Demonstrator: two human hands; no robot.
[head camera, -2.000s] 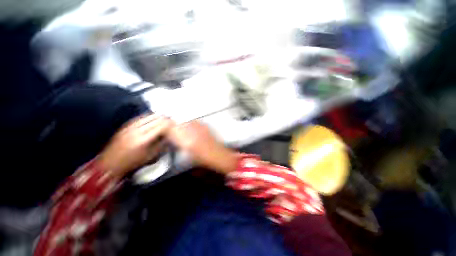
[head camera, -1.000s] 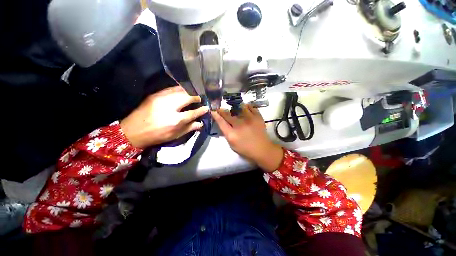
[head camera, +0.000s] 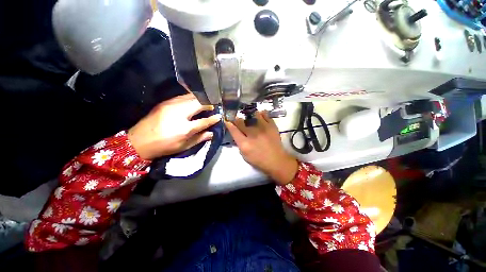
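A dark garment (head camera: 122, 79) lies heaped left of the white sewing machine (head camera: 351, 48). Its edge, with a white piece (head camera: 186, 162) beside it, runs to the presser foot area (head camera: 230, 114) under the head's left end. My left hand (head camera: 173, 127) presses the dark edge from the left, fingertips at the needle area. My right hand (head camera: 261, 142) lies on the machine bed just right of the foot, its fingertips by the cloth edge and partly under the head. The needle itself is hidden.
Black-handled shears (head camera: 310, 130) lie on the bed right of my right hand. A white rounded object (head camera: 359, 124) and a dark box with a green panel (head camera: 413, 130) are farther right. A grey dome (head camera: 101, 32) stands upper left. A round yellow disc (head camera: 371, 197) is below the table edge.
From the blurred earliest view, both hands are now at the needle area. Over the last second the hands and cloth stay nearly the same; the view shifts slightly.
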